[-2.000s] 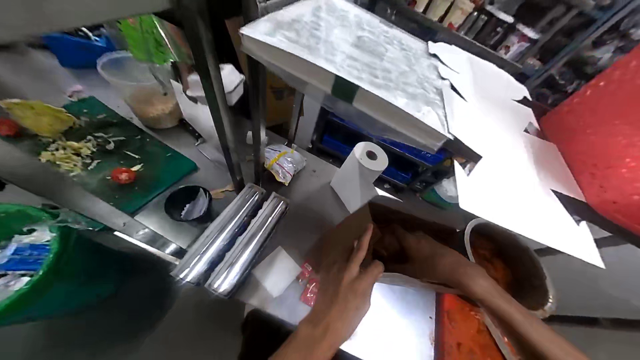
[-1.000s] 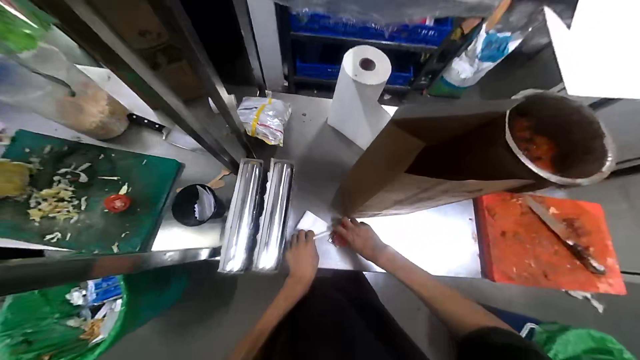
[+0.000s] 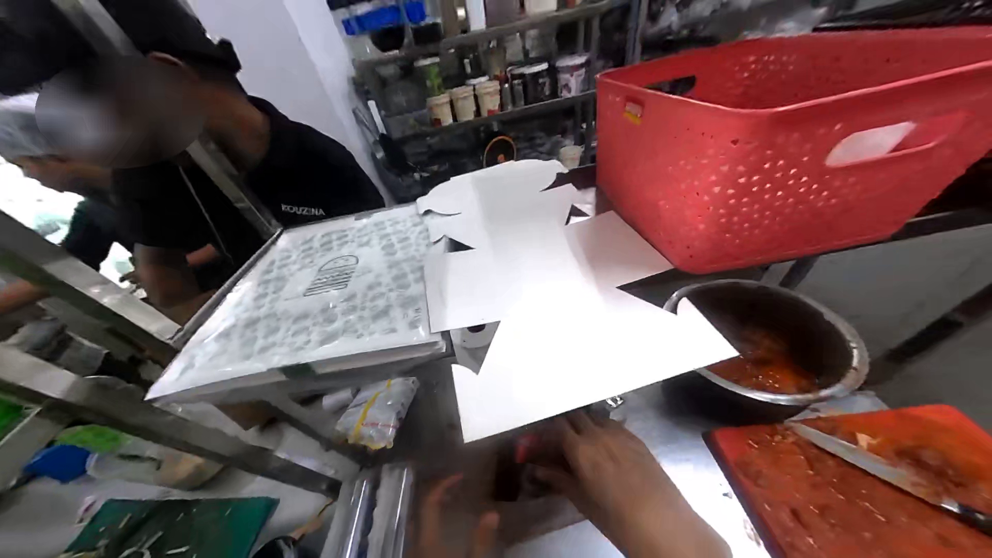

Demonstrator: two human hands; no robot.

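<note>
My right hand (image 3: 612, 465) is at the lower middle, under the front edge of a flat white cardboard box blank (image 3: 558, 349); its fingers reach into or against a brown paper bag (image 3: 508, 480), with something small and red by them. The fingertips are too blurred and shaded to tell what they hold. My left hand (image 3: 453, 519) is blurred at the bottom, beside the bag's left side, its fingers apart. A stack of printed paper sheets (image 3: 341, 287) lies on the shelf left of the blank.
A red perforated plastic basket (image 3: 783, 163) stands at upper right. Below it are a metal pot (image 3: 767, 364) with orange-red food and a red cutting board (image 3: 852, 496) with a knife (image 3: 876, 465). Foil or film rolls (image 3: 372, 511) lie lower left. Two people stand at upper left.
The view has swung up a lot, towards the shelf and basket. A second ago both my hands were at the small items in front of the bag; now my right hand is at the bag.
</note>
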